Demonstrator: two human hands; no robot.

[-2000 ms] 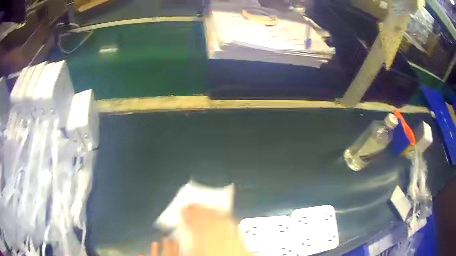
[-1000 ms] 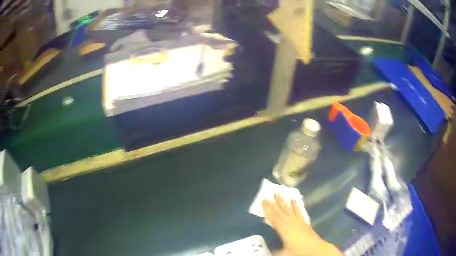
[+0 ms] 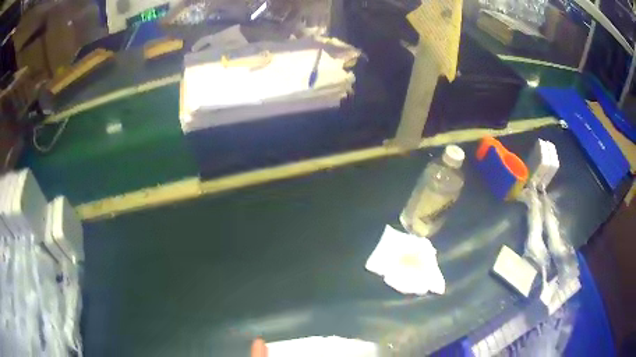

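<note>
A white power strip (image 3: 321,346) lies across the bottom edge of the picture, mostly cut off, with no socket slots visible. A fingertip of my left hand (image 3: 259,348) is against its left end; the rest of that hand is out of the picture. My right hand is not in view. The white wiping cloth (image 3: 408,261) lies spread on the dark green bench with a faint brownish stain, just in front of the clear solvent bottle (image 3: 434,195), which stands upright with its white cap on.
A row of white power strips (image 3: 64,230) stands at left with bagged cords. At right are the blue-orange holder (image 3: 502,169), a set-aside strip (image 3: 544,162) with bagged cords, a small white block (image 3: 515,270) and a blue tote (image 3: 591,307). A paper stack (image 3: 261,87) lies opposite.
The cloth has been let go beside the bottle, and the hand that was on it has left the picture. A fingertip now shows at the strip's left end. The view has shifted.
</note>
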